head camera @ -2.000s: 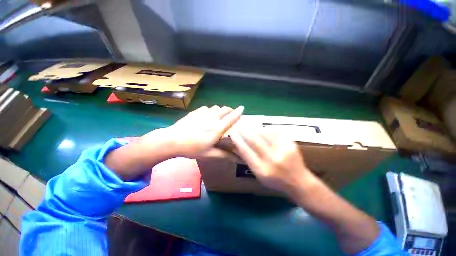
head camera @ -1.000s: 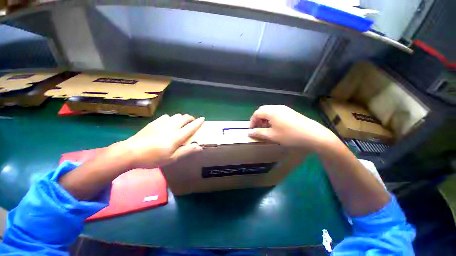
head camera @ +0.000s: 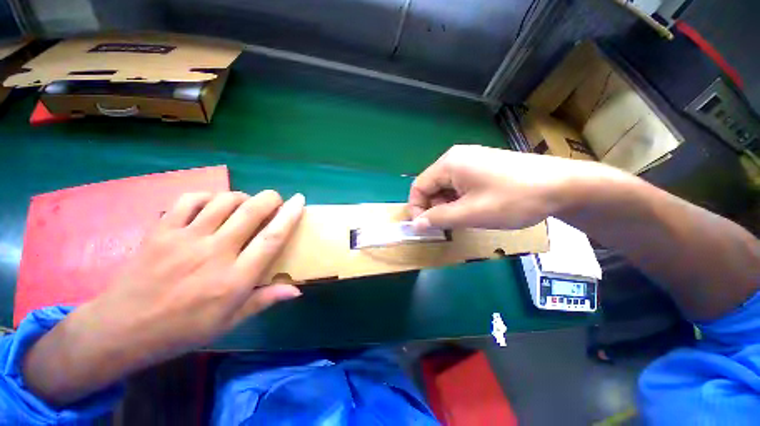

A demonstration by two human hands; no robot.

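A brown carry-handle carton stands on its edge in front of me, its narrow side facing up. A pale carry handle lies in the slot of that side. My left hand rests spread on the carton's left end, pressing on it. My right hand pinches the carry handle near its right part with thumb and fingers. A red flat item lies on the bench at left, partly behind my left hand.
An open carton sits at the back left on the green bench. A digital scale is at right, with a large open carton behind. A white tag lies at the bench edge. A red thing shows below.
The carton has been turned so its narrow handle side faces up and its printed face is out of sight. My right hand now pinches the handle. The view has shifted, showing the scale fully.
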